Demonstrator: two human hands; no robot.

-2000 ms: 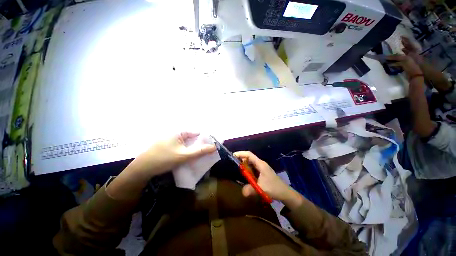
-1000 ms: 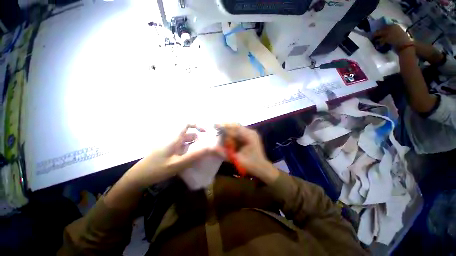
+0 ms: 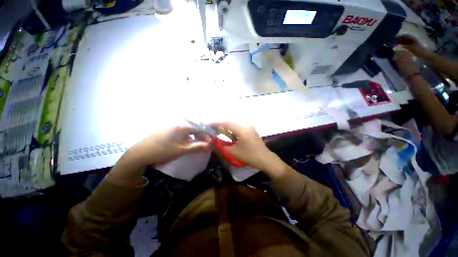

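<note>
My left hand (image 3: 173, 144) holds a pale fabric piece (image 3: 187, 164) near the table's front edge. The piece hangs below the fingers. My right hand (image 3: 246, 145) holds scissors (image 3: 228, 152) with red and orange-yellow loops. The blades point up and left, over the fabric and close to my left fingers. Another bit of pale fabric (image 3: 243, 173) shows under my right hand; whether it belongs to the same piece I cannot tell. My fingers hide where blades and fabric meet.
The white sewing machine (image 3: 321, 62) stands at the back. A beige strip (image 3: 283, 70) lies by its base. A dark green tool (image 3: 354, 84) lies on a red tray (image 3: 374, 94). Cut pieces (image 3: 386, 185) are piled at right. Another person's arms (image 3: 427, 85) are at far right. Printed packaging (image 3: 30, 110) covers the left end.
The scissors now point up and left across the fabric, with the hands close together. The fabric hangs further left. The view has shifted, showing more of the packaging.
</note>
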